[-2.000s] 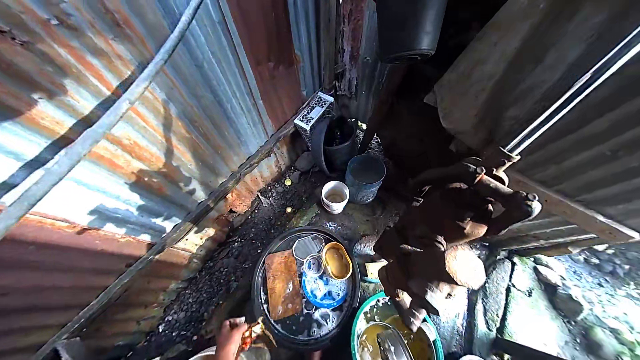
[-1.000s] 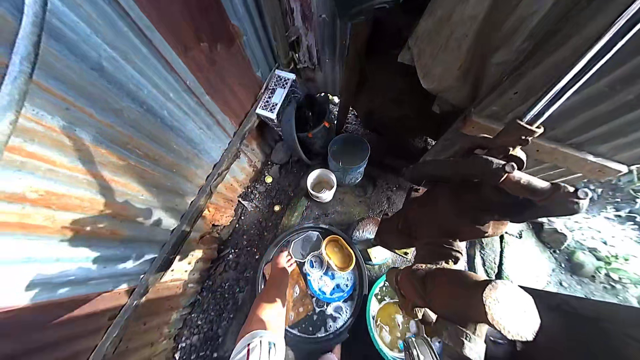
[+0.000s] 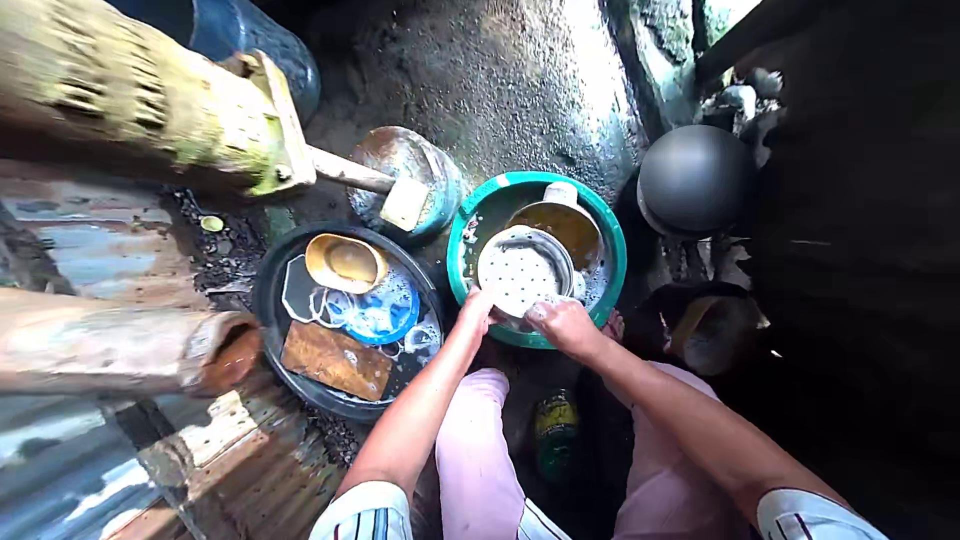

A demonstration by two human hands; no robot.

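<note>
Both hands are on a round metal strainer pan with a perforated bottom [image 3: 525, 274], held over a green plastic basin [image 3: 616, 262]. My left hand [image 3: 478, 306] grips its lower left rim. My right hand [image 3: 562, 319] is at its lower right rim, fingers closed around the edge. In the basin, behind the pan, a metal pot [image 3: 577, 232] with a light handle sits among brownish liquid and suds. To the left, a black tub [image 3: 271, 352] holds a brown wooden board [image 3: 337, 360], a yellow oval bowl [image 3: 345, 262], a blue soapy dish [image 3: 382, 311] and a clear plastic lid or container.
A lidded bucket [image 3: 409, 161] stands between tub and basin. A dark rounded pot [image 3: 697, 180] is at right. A green bottle [image 3: 556, 427] is between my legs. Cut bamboo poles [image 3: 217, 352] reach in from the left, near corrugated metal sheeting [image 3: 82, 465].
The view has swung strongly right and down toward the green basin. My left hand, over the black tub a second ago, is now on the strainer pan with my right hand.
</note>
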